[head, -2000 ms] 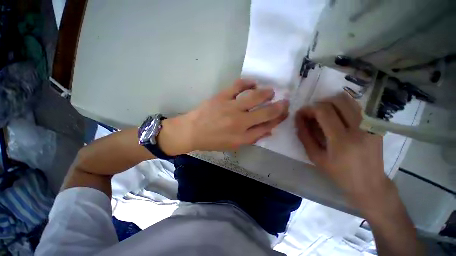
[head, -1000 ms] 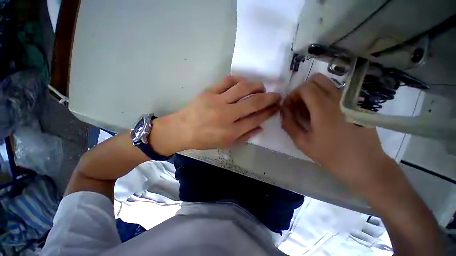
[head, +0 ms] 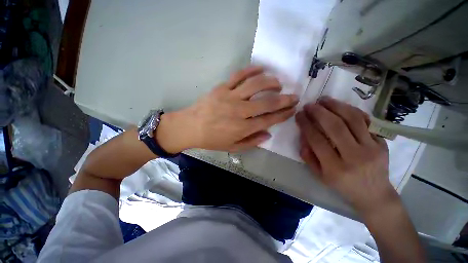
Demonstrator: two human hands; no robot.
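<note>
A white garment panel (head: 282, 49) lies on the pale table and runs under the sewing machine head (head: 405, 31). A narrow white strip (head: 311, 90) lies on it below the dark presser foot (head: 316, 67). My left hand (head: 238, 113) rests palm down on the panel, fingers spread, fingertips left of the strip. My right hand (head: 341, 144) lies on the cloth just right of the strip, fingers bent and close together. Its fingertips are near my left fingertips. Whether the fingers pinch the cloth cannot be told.
The pale table (head: 164, 56) extends left, with its worn front edge (head: 241, 165) near my lap. White pieces (head: 333, 239) lie below the edge. A metal hook and springs hang right of the foot. Striped cloth (head: 31, 200) and plastic bags are at far left.
The right hand's fingers have flattened onto the cloth from a more curled pose. The left hand stays on the panel. The whole view shifted slightly between frames.
</note>
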